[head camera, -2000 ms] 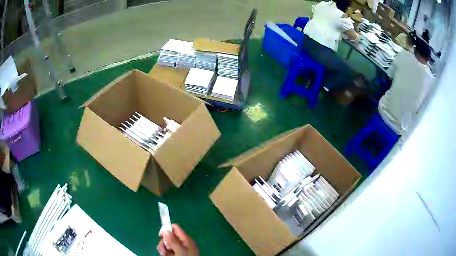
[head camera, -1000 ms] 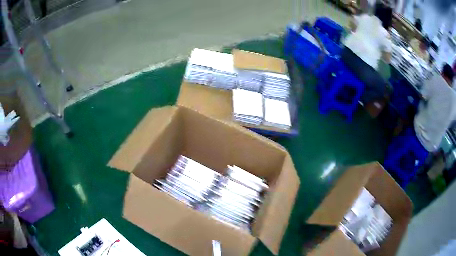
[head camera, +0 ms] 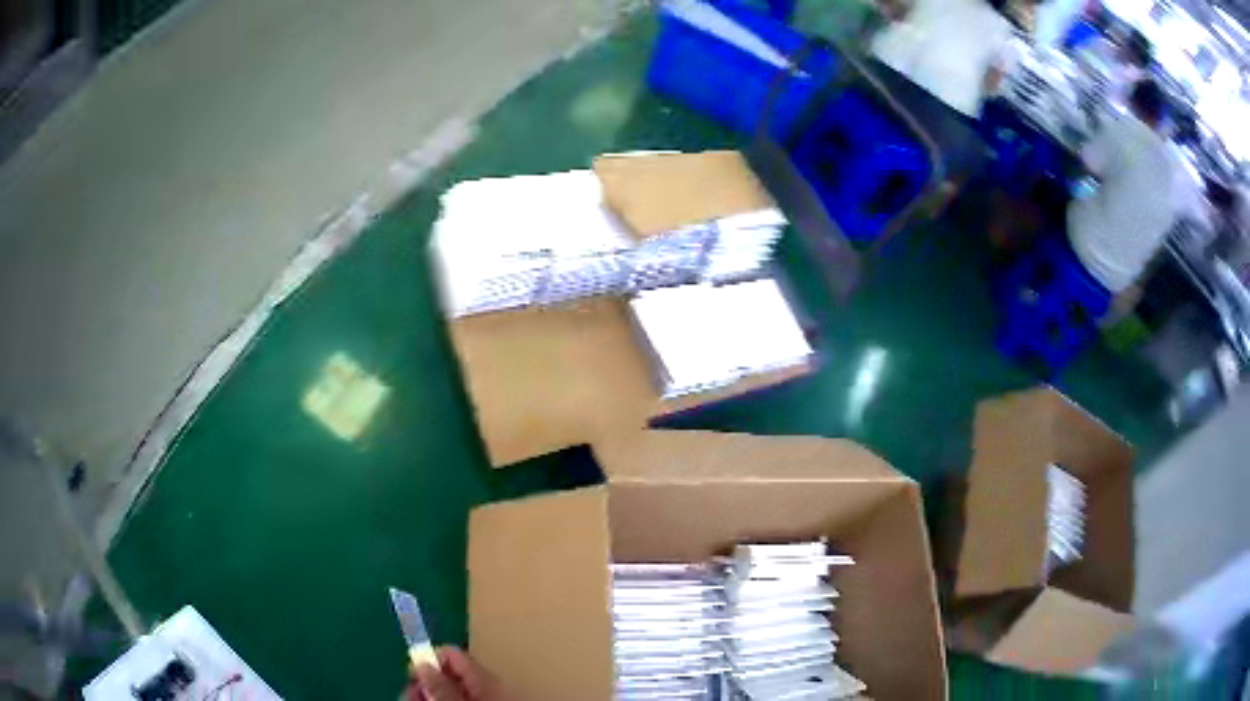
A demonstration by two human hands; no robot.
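Note:
My right hand shows at the bottom edge, cut off by it. Its fingers are closed on a grey flat blade with a pale handle, which points up. A white panel housing shows at the bottom left corner, partly cut off. It has a dark circuit board in its compartment and a thin red lead beside it. My left hand is not in view.
An open carton with white panels stands just ahead, another to the right. Beyond are stacked white panels on a cardboard-covered base. Blue stools, a blue crate and two seated people are at the upper right.
The view has shifted, and the panel housing stays at the lower left. The row of white panels beside it is out of view. The blade left most of the frame, then reappeared with my hand.

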